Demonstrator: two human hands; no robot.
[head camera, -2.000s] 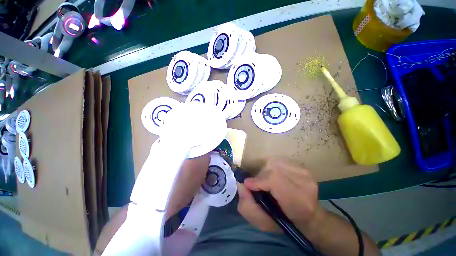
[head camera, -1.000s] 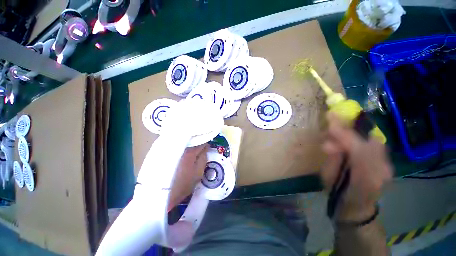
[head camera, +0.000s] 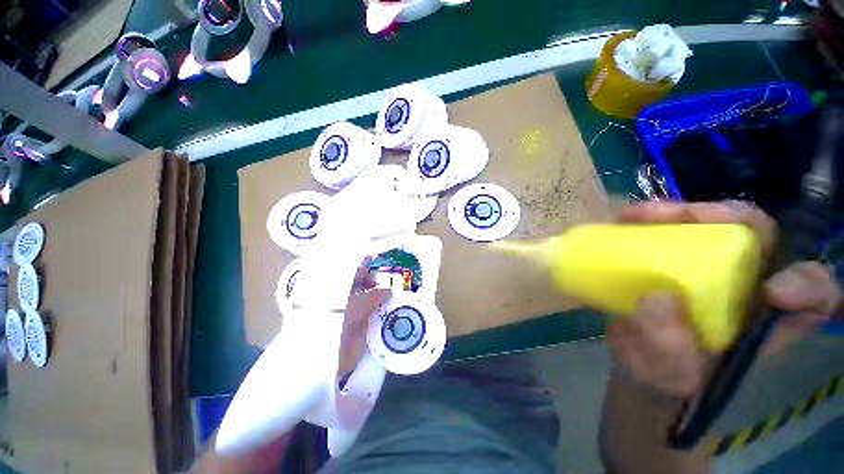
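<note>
My left hand (head camera: 359, 319) holds the white curved housing (head camera: 319, 287) over the mat, fingers by its round opening, partly hidden by it. In the opening a small green and red circuit board (head camera: 401, 270) shows. A cover disc (head camera: 404, 332) with dark rings sits just below the opening. A cream pad (head camera: 429, 255) is behind the housing end. My right hand (head camera: 671, 338) grips the yellow squeeze bottle (head camera: 662, 268), nozzle pointing left toward the housing but apart from it. The black soldering iron (head camera: 726, 375) is also in my right hand, pointing down.
White discs (head camera: 431, 157) are piled on the cardboard mat (head camera: 504, 296). A tape roll with white tissue (head camera: 618, 81) and a blue tray (head camera: 659, 139) are at the upper right. Stacked cardboard sheets (head camera: 102, 305) with discs stand at left. Forked housings (head camera: 231, 42) are on the green belt.
My right hand has moved the iron away from the board and picked up the yellow bottle from the mat. The bottle has turned, nozzle now leftward. The left hand still holds the housing.
</note>
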